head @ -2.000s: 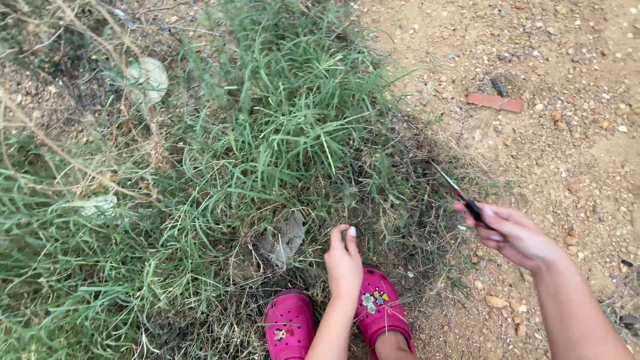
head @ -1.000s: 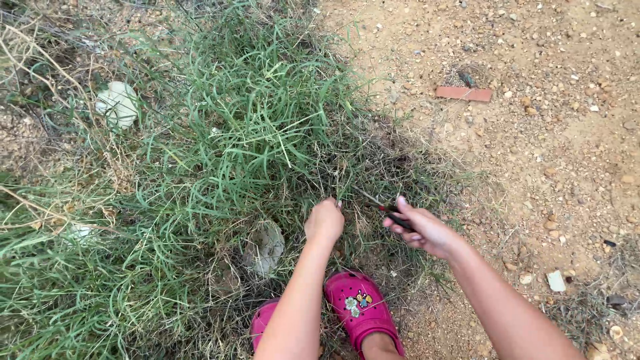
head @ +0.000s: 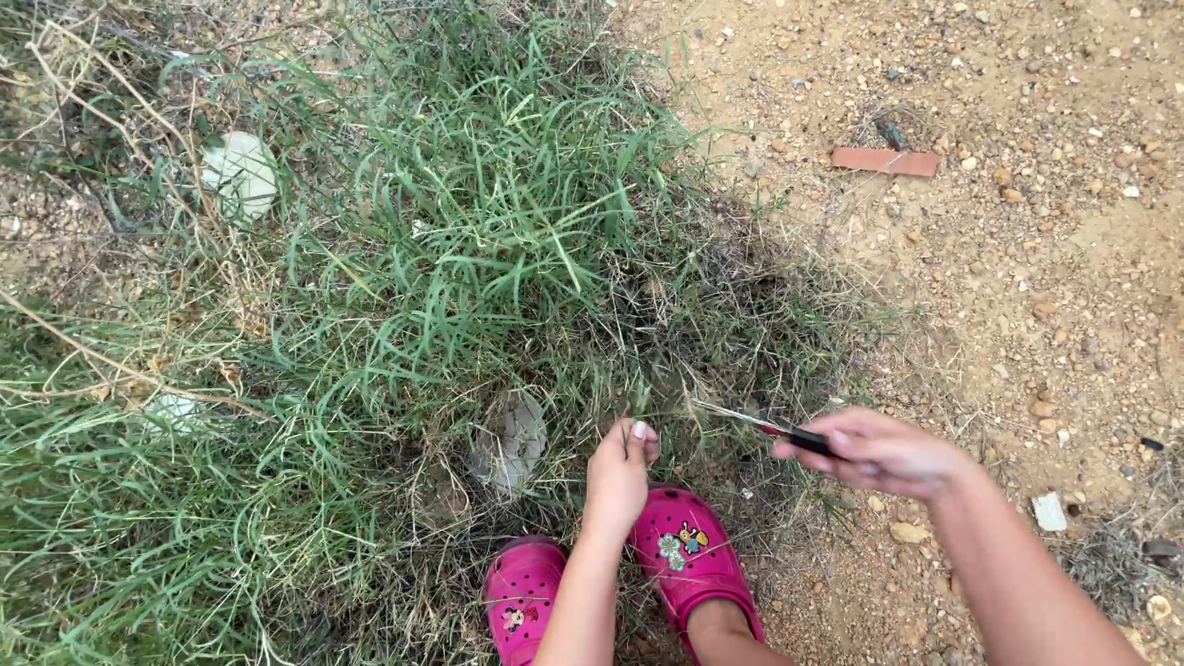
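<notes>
My right hand (head: 879,450) holds a tool with a black and red handle and thin metal blades (head: 731,412), perhaps scissors or shears, pointing left over the short, dry grass (head: 740,314). To its left, my left hand (head: 622,476) has its thumb and fingers pinched together, with a small green grass tip (head: 640,398) showing just above them. The tool's tip is a short way from my left fingers, not touching them. Taller green grass (head: 481,222) grows beyond and to the left of both hands.
Pink clogs (head: 689,546) are on my feet below my hands. A flat grey piece (head: 511,444) lies in the grass, and a pale round one (head: 242,176) farther left. Pebbly bare soil (head: 1036,305) spans the right side, with a reddish strip (head: 885,161) on it.
The tool was close beside my left fingers one second ago; now a gap separates them, my right hand having moved away to the right.
</notes>
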